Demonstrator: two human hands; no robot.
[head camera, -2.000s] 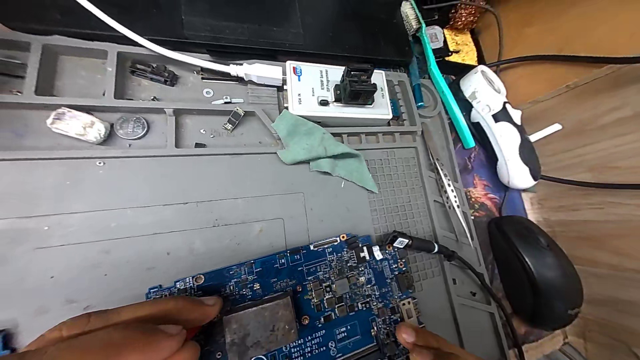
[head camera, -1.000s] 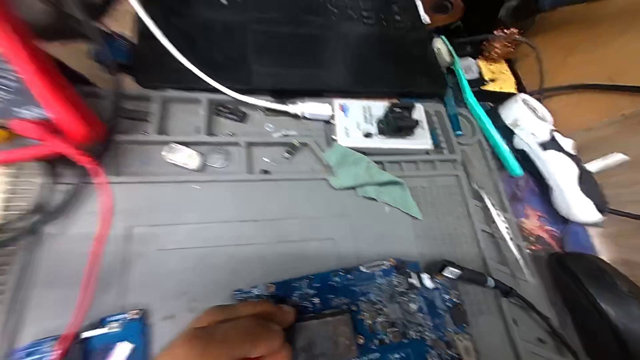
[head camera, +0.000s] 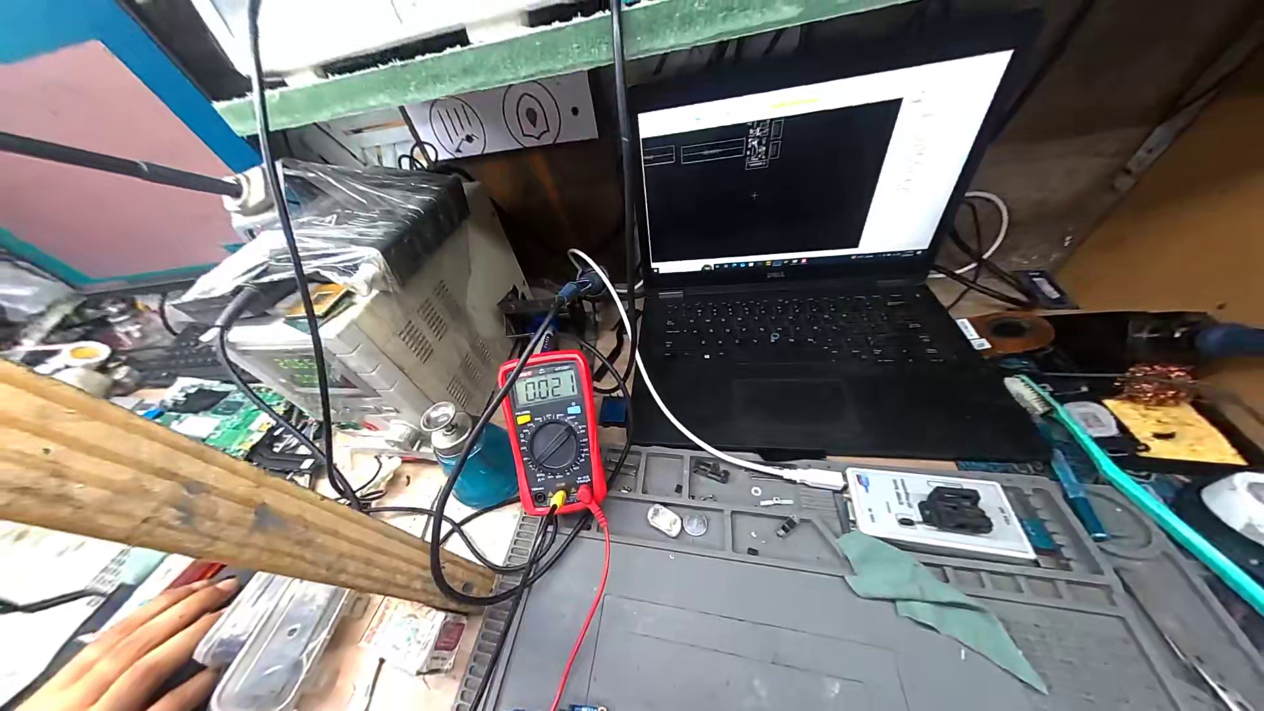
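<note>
Neither my left hand nor my right hand shows in the head view. Only a tiny bit of a blue circuit board (head camera: 583, 707) shows at the lower edge. A red digital multimeter (head camera: 553, 434) lies at the left of the grey repair mat (head camera: 731, 632), its display lit, with a red test lead (head camera: 599, 592) running down from it. On the mat's upper right is a white device with a black chip socket (head camera: 953, 509), a white cable plugged into its left end. A green cloth (head camera: 933, 597) lies partly against it. Behind stands an open laptop (head camera: 790, 405) showing a layout drawing.
At the lower left, beyond a wooden post (head camera: 227, 494), another person's hand (head camera: 148, 647) rests near clear plastic boxes (head camera: 281, 642). A bench instrument (head camera: 395, 316) and a blue bottle (head camera: 484, 474) stand left of the multimeter. A toothbrush (head camera: 1136, 484) lies right; black cables hang in front.
The view has swung up and left. My left hand, earlier at the large blue circuit board, is out of view; my right hand, seen two seconds ago at that board's edge, is too.
</note>
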